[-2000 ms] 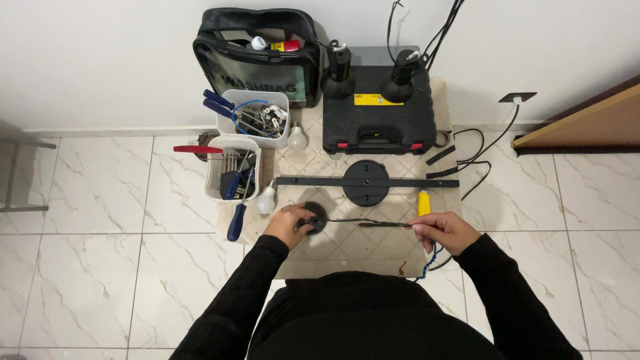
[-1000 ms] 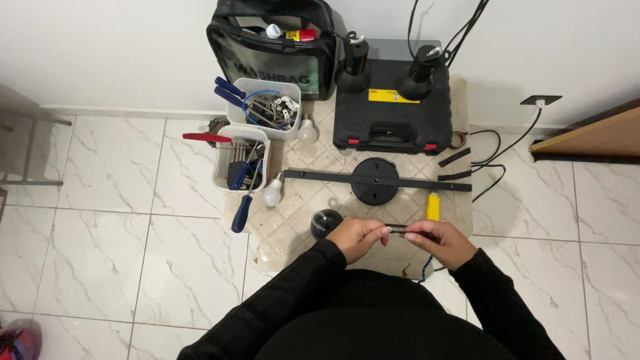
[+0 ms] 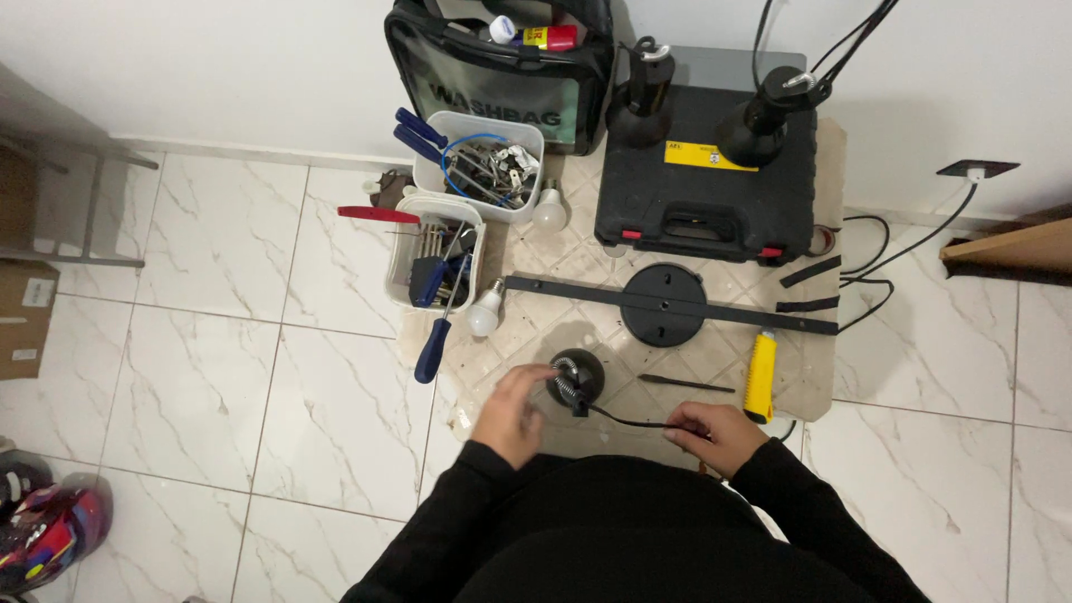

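A black lamp socket housing (image 3: 593,374) with a metal spring on top stands near the front edge of the table. My left hand (image 3: 512,414) is beside it, its fingertips touching or almost touching the spring; which one I cannot tell. From the housing a thin black cable (image 3: 630,421) runs right to my right hand (image 3: 718,435), which pinches it between thumb and fingers. Behind the cable lies a thin dark pointed strip (image 3: 687,383). A yellow utility knife (image 3: 760,377) rests to the right of it. Farther back is a black metal bar with a round plate (image 3: 664,322).
Two light bulbs (image 3: 550,208) (image 3: 485,312) lie near plastic tubs (image 3: 523,209) (image 3: 476,293) of tools and hardware. A screwdriver (image 3: 434,347) overhangs the left edge. At the back stand a black tool case (image 3: 703,201) bearing two black lamp sockets (image 3: 651,88) (image 3: 754,134), and a black bag (image 3: 494,79).
My hands were together in front of the housing one second ago; now they are apart, the left at the spring and the right on the cable.
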